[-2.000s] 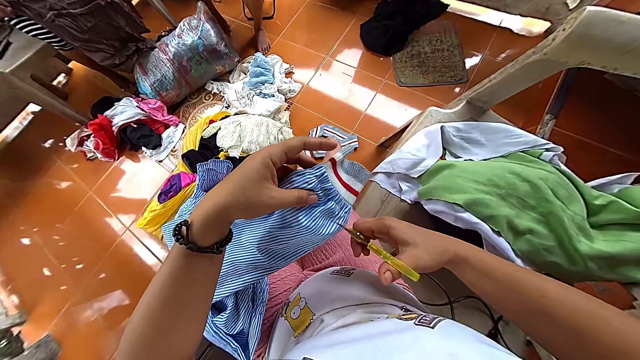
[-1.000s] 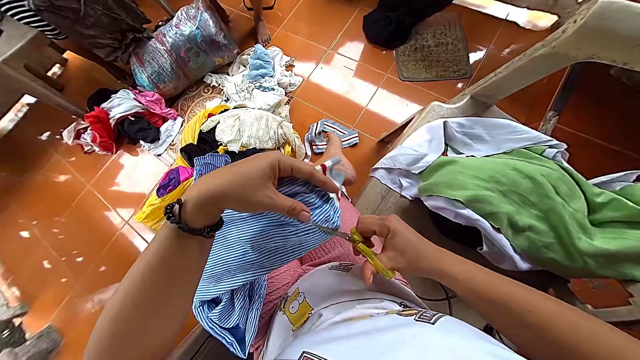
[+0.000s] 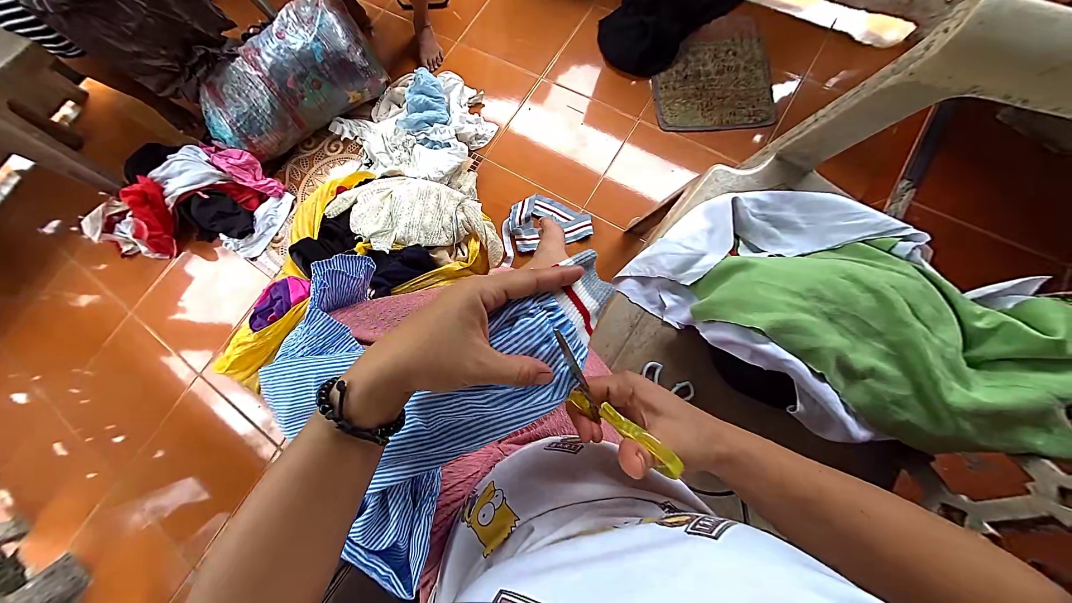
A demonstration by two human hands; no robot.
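Note:
My left hand [image 3: 469, 335], a dark beaded bracelet at its wrist, lies over a blue-and-white striped garment [image 3: 494, 410]. Its thumb and fingers are spread on the cloth, near a ribbed band [image 3: 586, 297] with a red stripe; whether it grips the cloth cannot be told. In my right hand [image 3: 645, 419] are scissors with yellow handles [image 3: 641, 440], the blades [image 3: 571, 360] slightly apart and pointing up at the garment just below the band. The garment hangs across my lap, over pink cloth [image 3: 456, 486].
A striped ribbed strip [image 3: 548, 224] lies by my foot. Piled clothes [image 3: 410, 213] and a plastic-wrapped bundle [image 3: 293, 79] are on the tiled floor ahead. At the right, a green cloth [image 3: 879, 335] and white cloth cover a plastic chair [image 3: 779, 159]. Another person's foot [image 3: 429, 48] shows at the top.
The ribbed band, bunched under my left hand one second ago, now stands out past its fingertips. My left hand's fingers have spread. The scissors have stayed in my right hand.

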